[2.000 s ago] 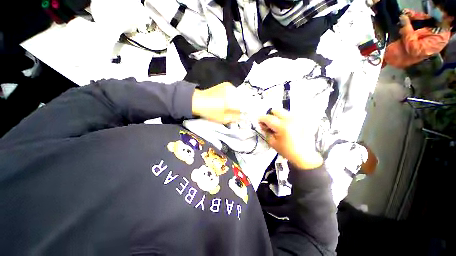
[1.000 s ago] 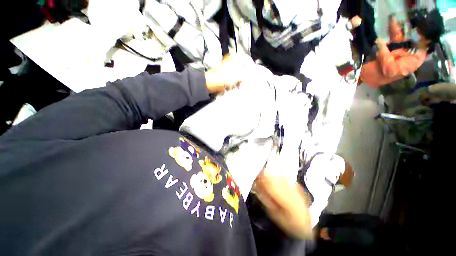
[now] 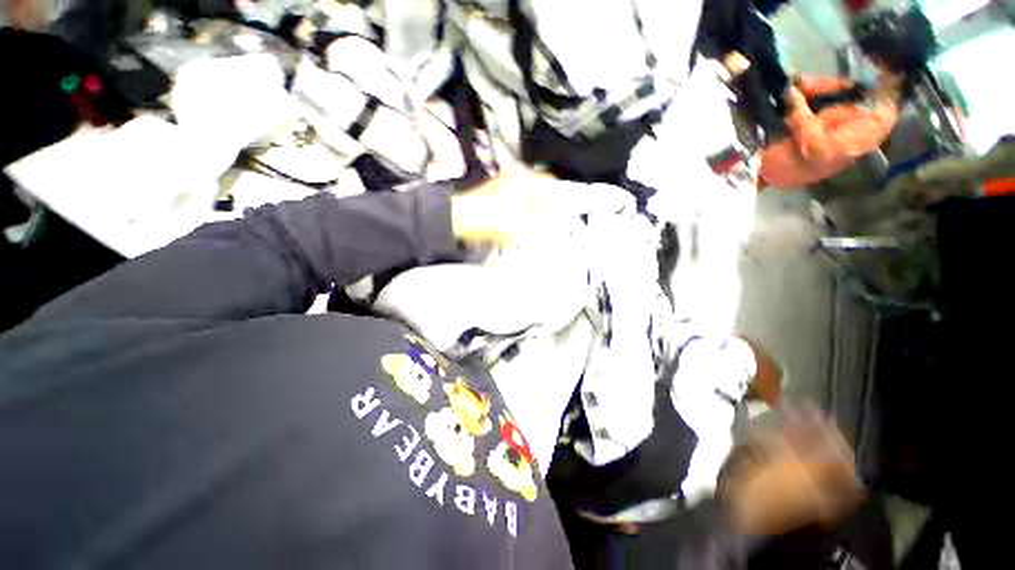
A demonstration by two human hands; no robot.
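A white garment (image 3: 557, 267) with black bands lies in front of me, bunched near the table edge and against my sweatshirt. My left hand (image 3: 501, 209) is on its upper part and grips the bright cloth; the fingertips are washed out. My right hand (image 3: 790, 473) is at the lower right, off the garment and strongly blurred. Its fingers cannot be made out, nor whether it holds anything.
A garment pile (image 3: 601, 67) in white, grey and black lies beyond my hands. The white tabletop (image 3: 95, 189) shows at left. A small red-and-dark item (image 3: 729, 165) lies at the far edge. A person in orange (image 3: 835, 139) is at upper right. A brown stool (image 3: 766, 373) is at right.
My right hand has moved from the garment out to the lower right. My left hand has stayed on the cloth, which has shifted and been turned. The view has also shifted.
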